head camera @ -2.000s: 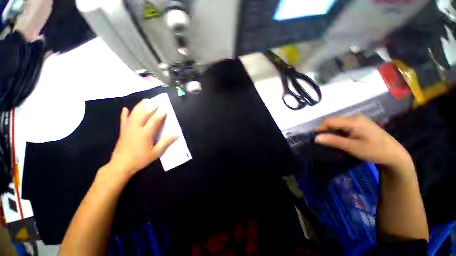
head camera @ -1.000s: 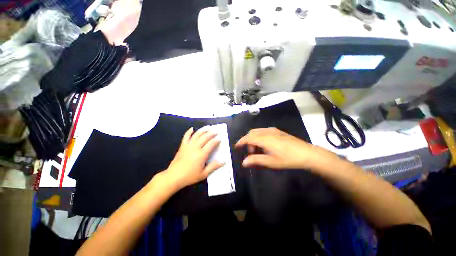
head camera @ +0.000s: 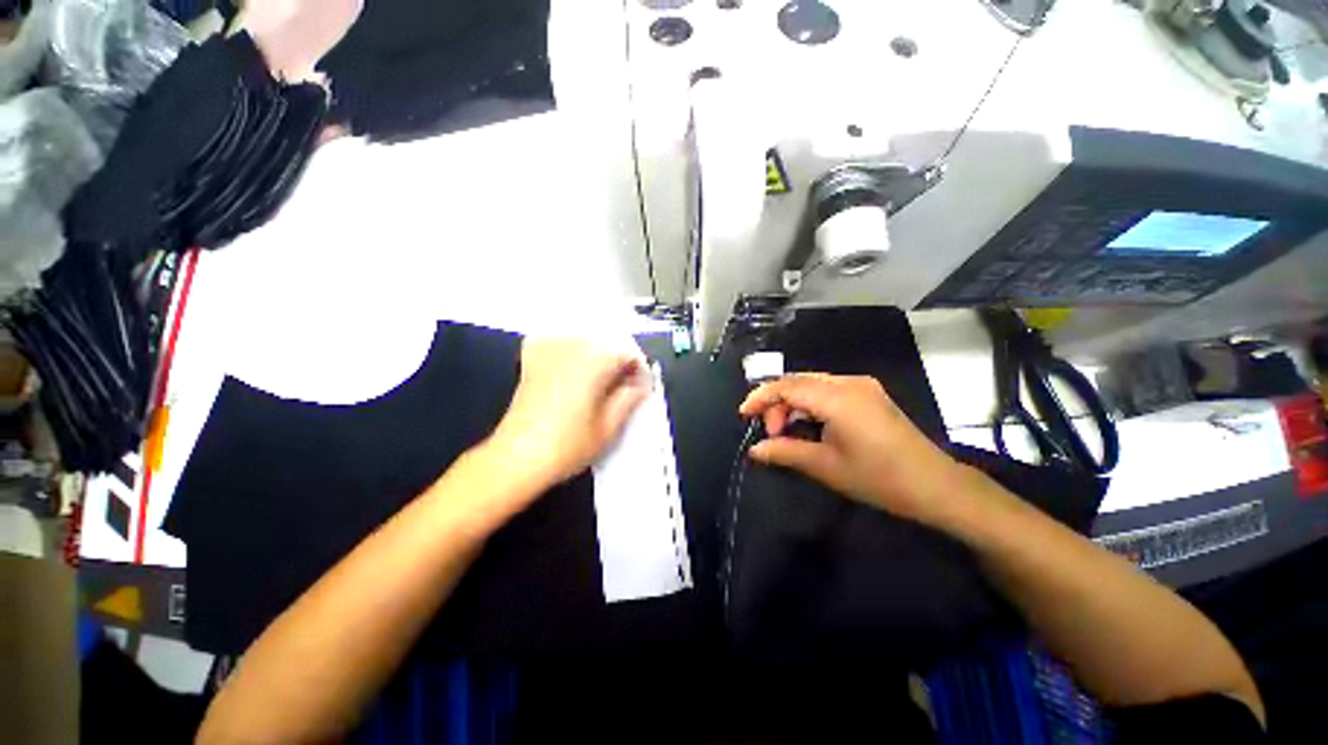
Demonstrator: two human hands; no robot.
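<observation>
A black garment panel with a curved edge lies on the white table below the needle area. An upright white strip lies on it, with a dashed dark line along its right side. My left hand is at the strip's upper end, fingers bunched and pointing down; whether they pinch anything is hidden. My right hand pinches the edge of black cloth right of the strip. A pale dashed line runs down this edge. A small white piece shows just above my right fingertips.
The white sewing machine stands behind the panel. Black shears lie right of the needle, partly under black cloth. Bundles of black pieces and clear plastic bags are at left. A ruler runs along the front edge.
My right hand has moved from the table's right side onto the panel and now pinches cloth. My left fingers, spread on the strip before, are bunched at its top. The view has shifted.
</observation>
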